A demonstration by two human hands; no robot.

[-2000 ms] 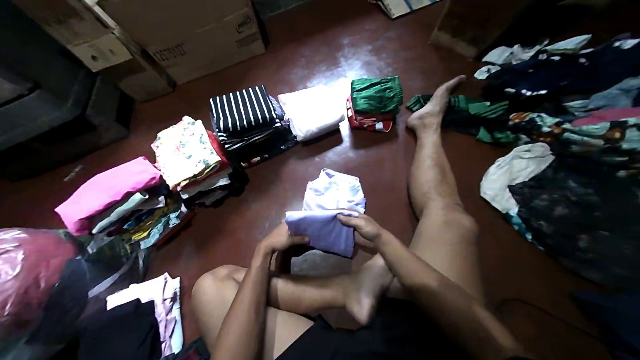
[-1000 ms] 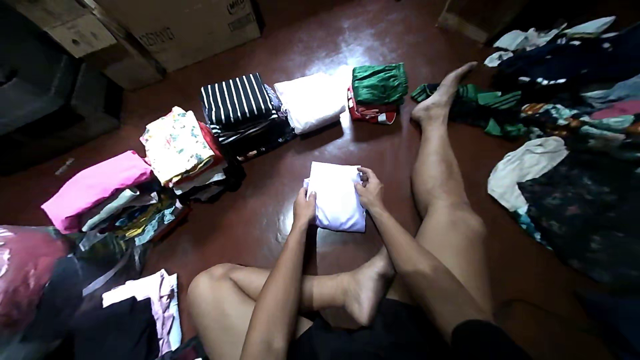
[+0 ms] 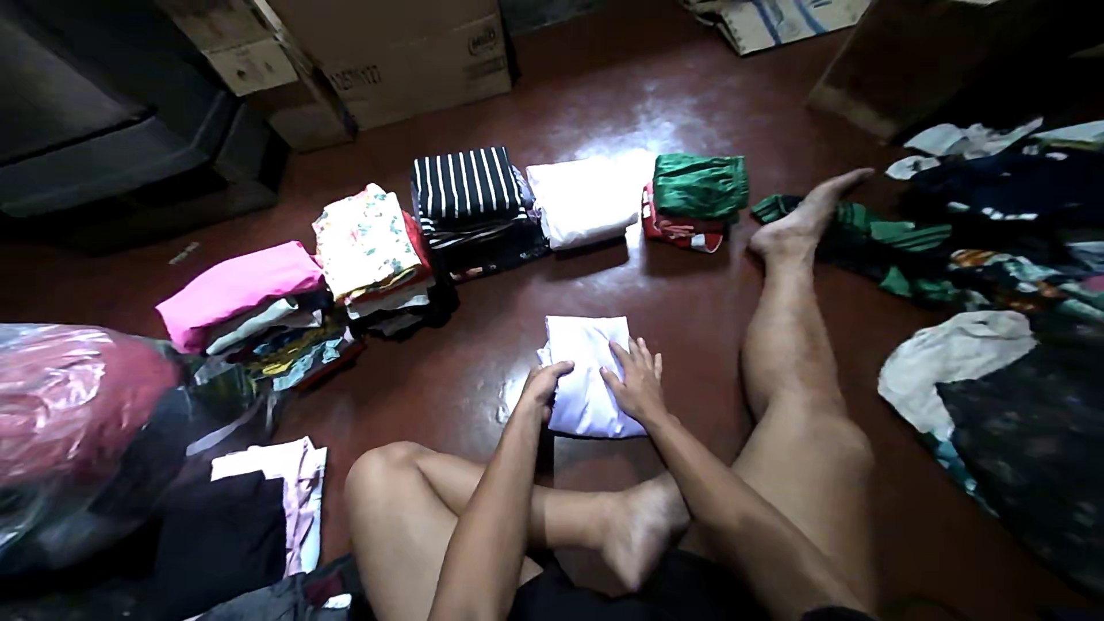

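A folded pale lavender garment (image 3: 591, 388) lies on the dark red floor in front of my crossed leg. My left hand (image 3: 548, 385) grips its left edge, with the thumb on top and the fingers partly hidden at the side. My right hand (image 3: 636, 378) rests on its right side, fingers spread over the cloth and its edge. Beyond it stands a row of folded stacks: a pink garment (image 3: 246, 293), a floral one (image 3: 366, 241), a black-and-white striped one (image 3: 466, 185), a white one (image 3: 586, 203) and a green one (image 3: 700, 184) on top of red cloth.
Loose clothes lie at the right, among them a white cloth (image 3: 949, 362) and a dark patterned one (image 3: 1026, 440). A clear plastic bag (image 3: 78, 405) with red contents and a black folded cloth (image 3: 228, 535) are at the left. Cardboard boxes (image 3: 414, 65) stand at the back.
Two seconds ago a flap of the lavender garment was held up over its lower part; now it lies folded into a compact rectangle. My right hand has moved from its edge onto its top.
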